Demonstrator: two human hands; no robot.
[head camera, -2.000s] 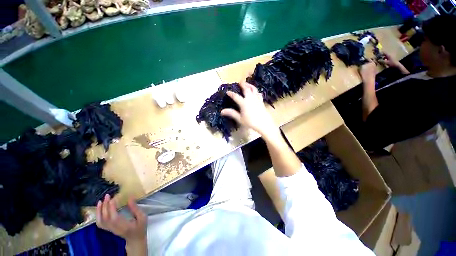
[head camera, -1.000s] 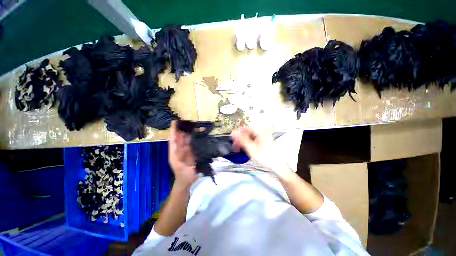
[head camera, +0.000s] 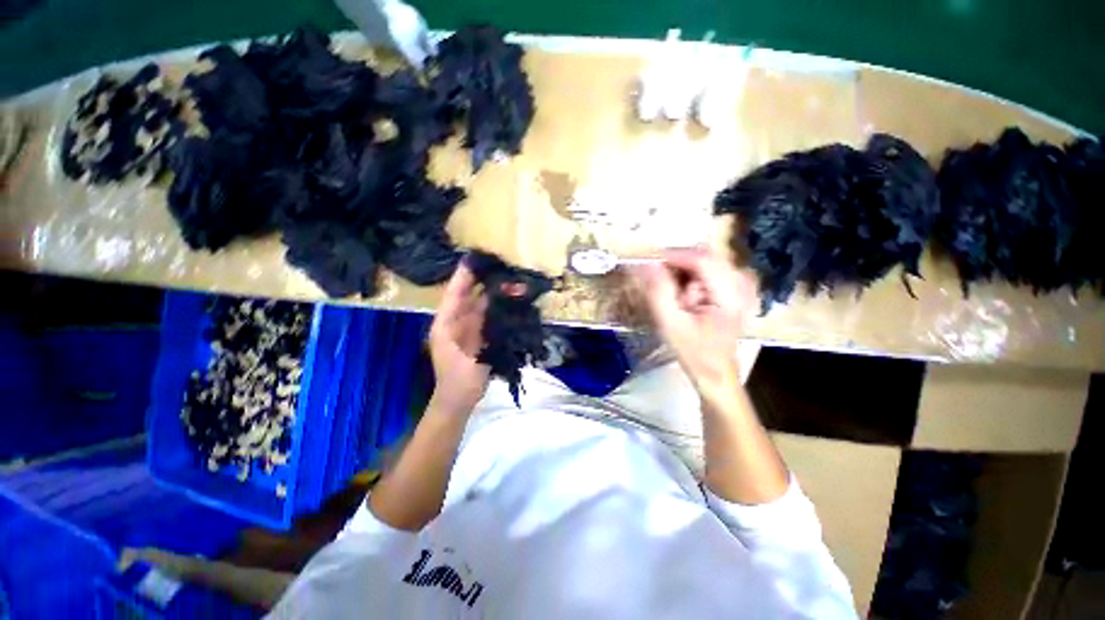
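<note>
My left hand (head camera: 458, 333) holds a black moulded part (head camera: 515, 333) just off the bench's front edge, its jagged points hanging down. A small reddish patch shows in the part's opening. My right hand (head camera: 700, 303), somewhat blurred, is over the bench's front edge, with its fingers closed on a thin pale stick (head camera: 642, 259). The stick's far end is at the small white glue dish (head camera: 593, 262). The dish sits on the stained work mat (head camera: 555, 230).
A loose heap of black parts (head camera: 327, 133) lies left, a row (head camera: 836, 212) right. Black-and-tan parts (head camera: 121, 127) lie far left. White bottles (head camera: 673, 103) stand near the belt (head camera: 836, 24). A blue crate (head camera: 309, 418) and a carton (head camera: 836, 503) are below the bench.
The black part stays in my left hand, its opening now showing. My right hand has moved away from it to the dish and now holds the stick. The view has shifted.
</note>
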